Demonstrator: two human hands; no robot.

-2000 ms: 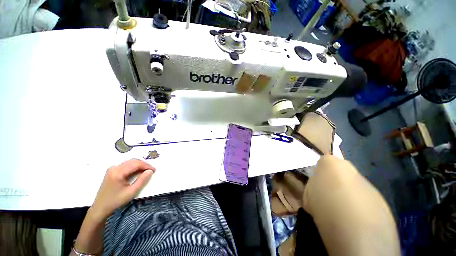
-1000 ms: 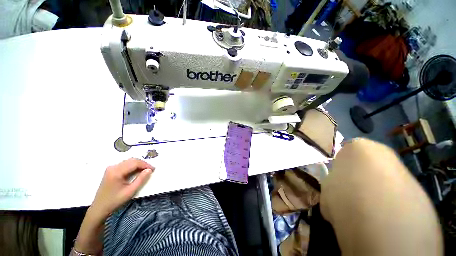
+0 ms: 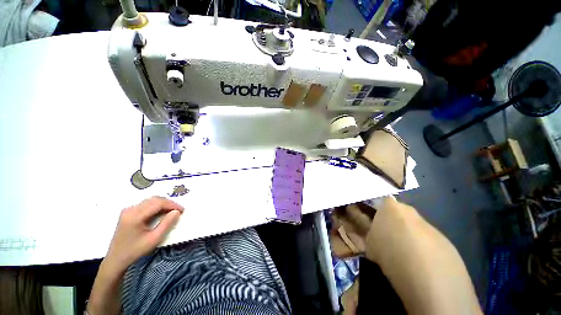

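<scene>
My left hand (image 3: 146,224) rests at the table's front edge, fingers curled with thumb near the fingertips; nothing shows in it. My right hand (image 3: 374,223) reaches down over the bin (image 3: 325,258) right of my lap, by brown sewn pieces (image 3: 346,237); its fingers are hidden, so a grip cannot be told. A smartphone (image 3: 288,186) with a purple screen lies on the table right of the needle. The white brother sewing machine (image 3: 246,74) stands behind it. No cloth shows under the presser foot (image 3: 178,143).
Stacked brown pieces (image 3: 386,159) lie at the table's right corner. Small dark snips (image 3: 342,163) lie beside the bed. A small brown scrap (image 3: 179,191) lies before the needle plate. A blue-and-white patch (image 3: 346,275) shows in the bin. A fan (image 3: 535,89) stands right; a large dark shape is at upper right.
My right forearm has swung away and back, and the hand is now lower over the bin. A large dark shape has appeared at upper right. The view has shifted slightly; my left hand stays put.
</scene>
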